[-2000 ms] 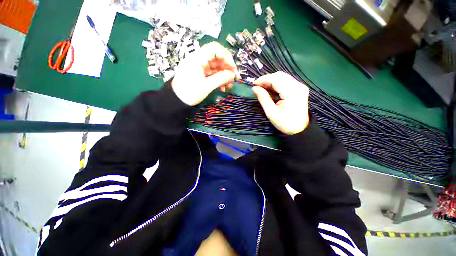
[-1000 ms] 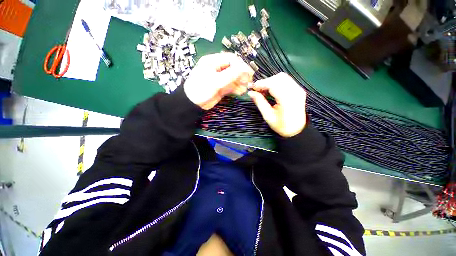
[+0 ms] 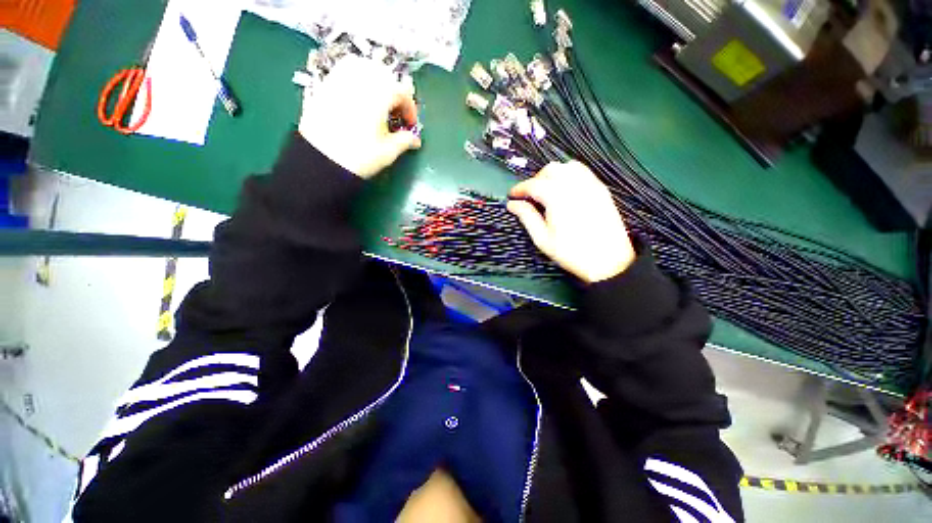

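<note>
My left hand [image 3: 358, 114] is over the pile of silver-and-white connector shells [image 3: 335, 51], hiding most of it. Its thumb and fingers are close together; whether they grip a shell cannot be told. My right hand [image 3: 580, 223] is pinched at thumb and forefinger, seemingly on a thin black cable whose end is barely visible. It is above the bundle of black cables [image 3: 705, 255]. Red-tipped cable ends [image 3: 439, 227] fan out between my hands near the bench edge. Cables fitted with silver connectors [image 3: 511, 102] lie above them.
Orange-handled scissors [image 3: 125, 100] and a blue pen [image 3: 207, 63] lie at left, the pen on white paper [image 3: 182, 110]. A clear plastic bag [image 3: 409, 26] is behind the pile. A grey machine [image 3: 731, 51] stands upper right. Red-tipped cable ends [image 3: 907, 424] hang off the right edge.
My hands were together at a cable end; my left hand has moved away, left and up, onto the shell pile. My right hand stays nearly in place. More of the fitted connectors and red tips now show.
</note>
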